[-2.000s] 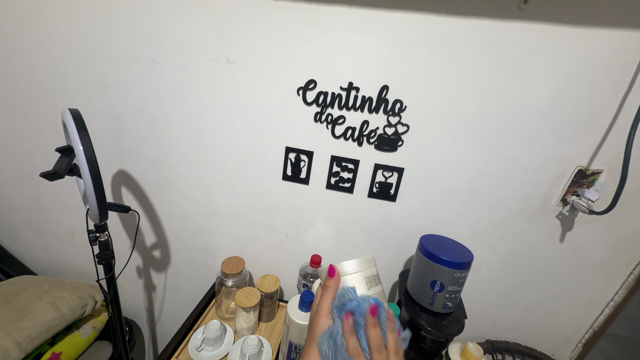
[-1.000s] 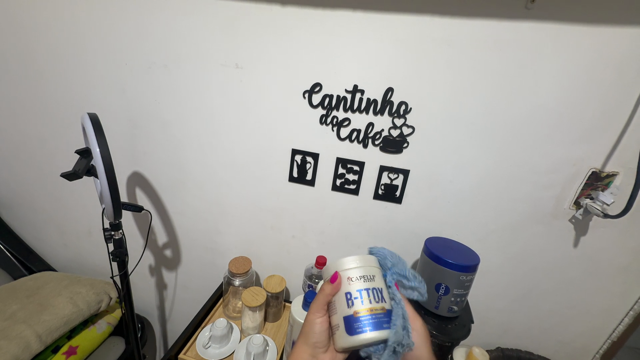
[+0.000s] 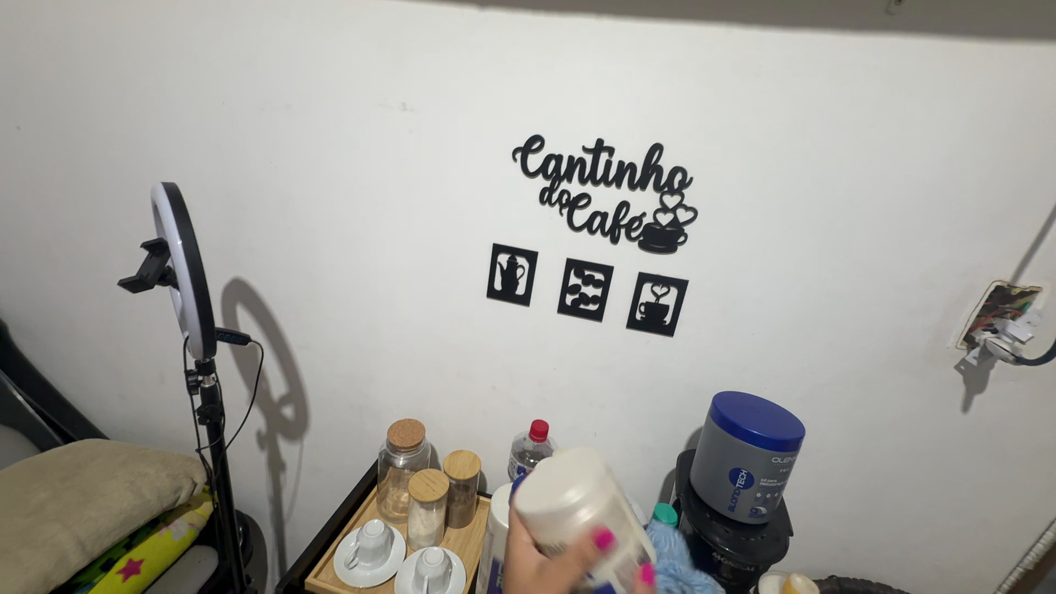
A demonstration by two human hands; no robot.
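A white plastic jar (image 3: pixel 569 499) is tilted at the lower middle, its pale end toward me. My left hand (image 3: pixel 557 561) is closed around it, pink nails showing. A light blue cloth (image 3: pixel 681 561) lies against the jar's right side; my right hand is not visible there. Behind the jar stands a clear bottle with a red cap (image 3: pixel 538 431). To its right, a grey tub with a blue lid (image 3: pixel 747 462) rests on a black appliance (image 3: pixel 734 536), and a green cap (image 3: pixel 665 515) shows beside the cloth.
A wooden tray (image 3: pixel 470 540) holds a cork-topped glass jar (image 3: pixel 404 483), smaller lidded jars and white cups on saucers. A ring light (image 3: pixel 194 272) on a stand is at left, near folded bedding (image 3: pixel 91 503). An uncovered wall outlet with wires (image 3: pixel 998 322) is at right.
The jar has turned from upright, label toward me, to tilted with its pale end showing. The blue cloth has moved lower beside it, and the right hand has gone out of sight.
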